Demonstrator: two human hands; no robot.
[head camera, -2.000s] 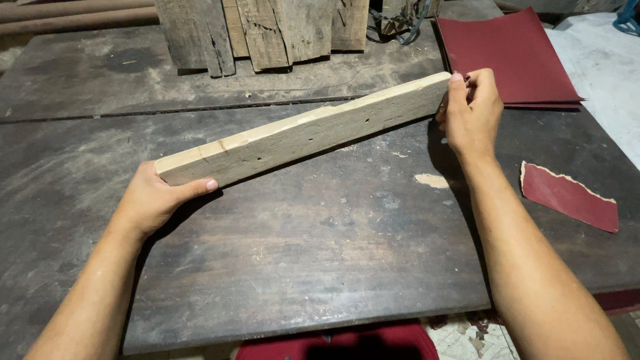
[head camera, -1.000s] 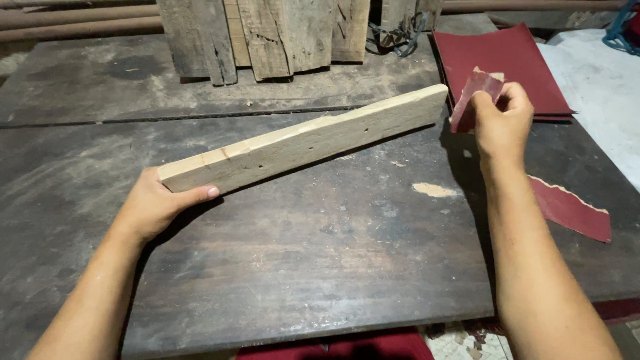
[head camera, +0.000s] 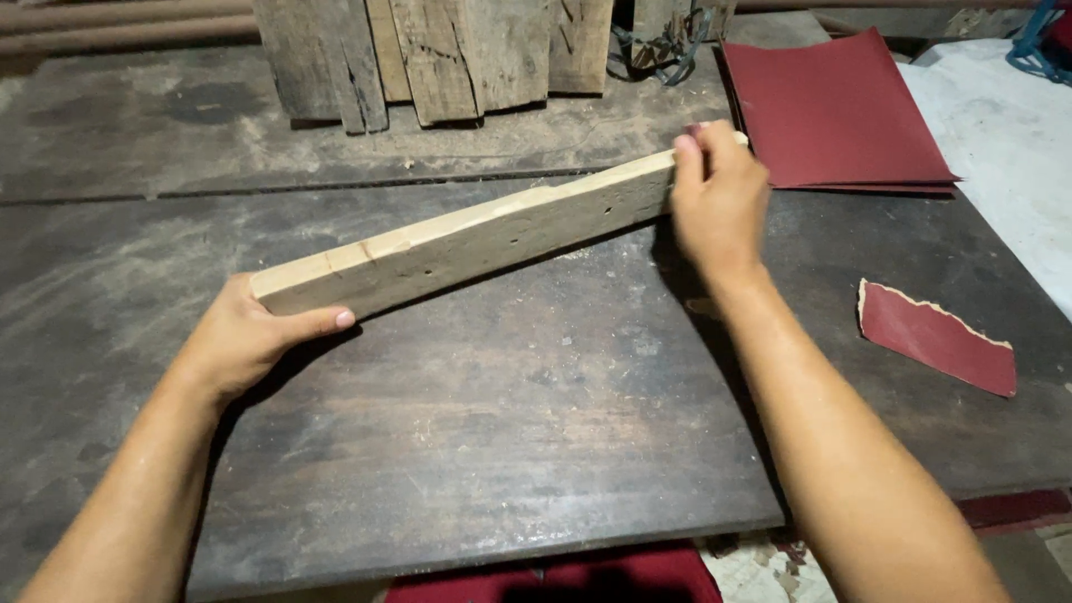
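Note:
A pale wooden board (head camera: 469, 239) with small holes in its face is held on edge, slanting up to the right above the dark wooden table (head camera: 502, 402). My left hand (head camera: 260, 335) grips its near left end, thumb on the face. My right hand (head camera: 724, 188) is at the far right end, fingers over the top edge, pinching a small piece of red sandpaper (head camera: 693, 130) that is mostly hidden. A torn piece of red sandpaper (head camera: 938, 339) lies on the table to the right of my right forearm.
A stack of red sandpaper sheets (head camera: 846, 117) lies at the back right, beside a white cloth or sheet (head camera: 988, 126). Several weathered boards (head camera: 502, 59) stand at the back, with dark tangled straps (head camera: 670, 59) next to them. The table's front edge runs below my hands.
A second ago my right hand held the sandpaper piece raised off the board's right end; now it is back against that end. My left hand has kept its grip.

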